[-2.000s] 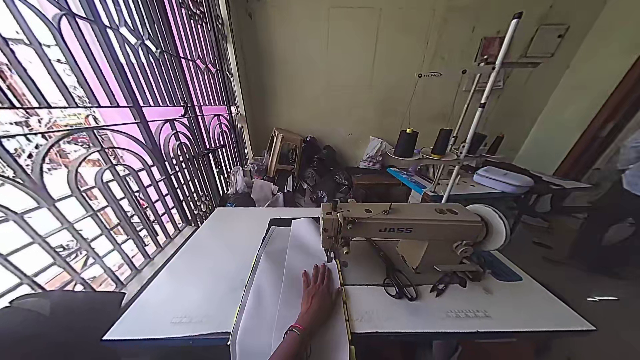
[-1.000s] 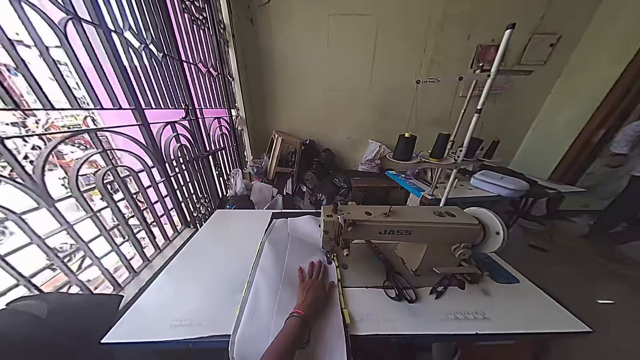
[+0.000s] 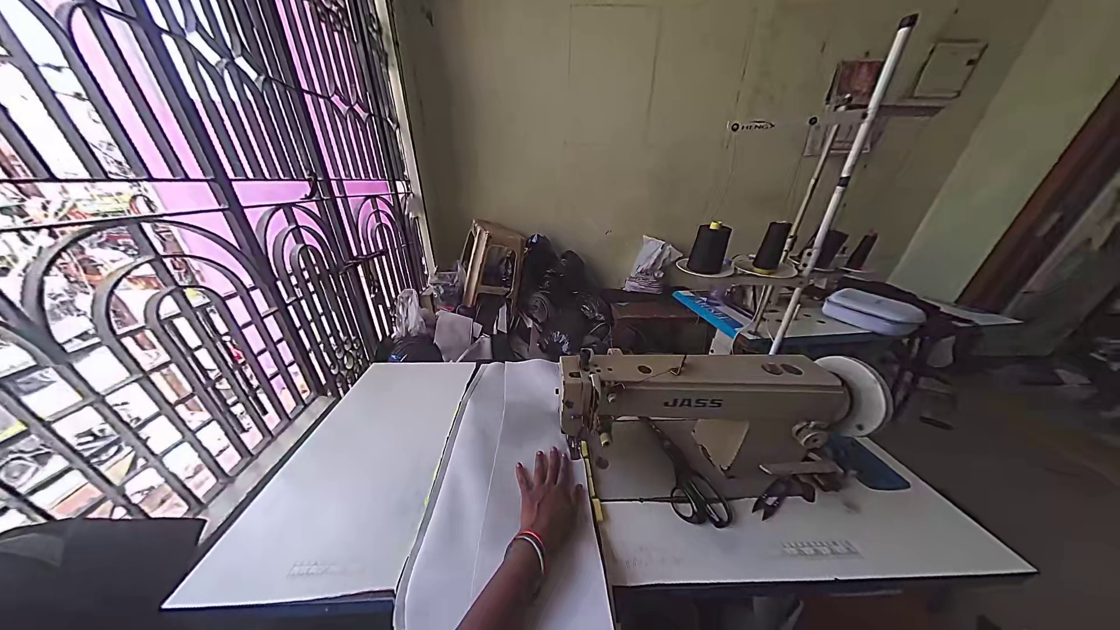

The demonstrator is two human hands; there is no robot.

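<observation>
My left hand (image 3: 549, 503), with red and pale bangles at its wrist, lies palm down and fingers slightly spread on a long white sheet of material (image 3: 477, 490). The sheet has a lengthwise line and a dark edge with yellow marks. Its right edge runs beside the needle and presser foot area (image 3: 575, 446) of a beige Jass sewing machine (image 3: 726, 389); the needle itself is too small to make out. Black-handled scissors (image 3: 696, 499) rest on the machine bed, and small dark thread snips (image 3: 779, 494) lie right of them. My right hand is out of view.
The white sewing table (image 3: 332, 490) stands beside a barred metal window grille (image 3: 201, 262). Behind the machine are black thread cones (image 3: 709, 249), a thread stand pole (image 3: 844, 184), a white case (image 3: 873, 311), a wooden stool (image 3: 494, 262) and dark plastic bags (image 3: 564, 306).
The white sheet has advanced away from me past the machine head, its far end now near the table's back edge. My left hand has moved slightly forward, still flat on it.
</observation>
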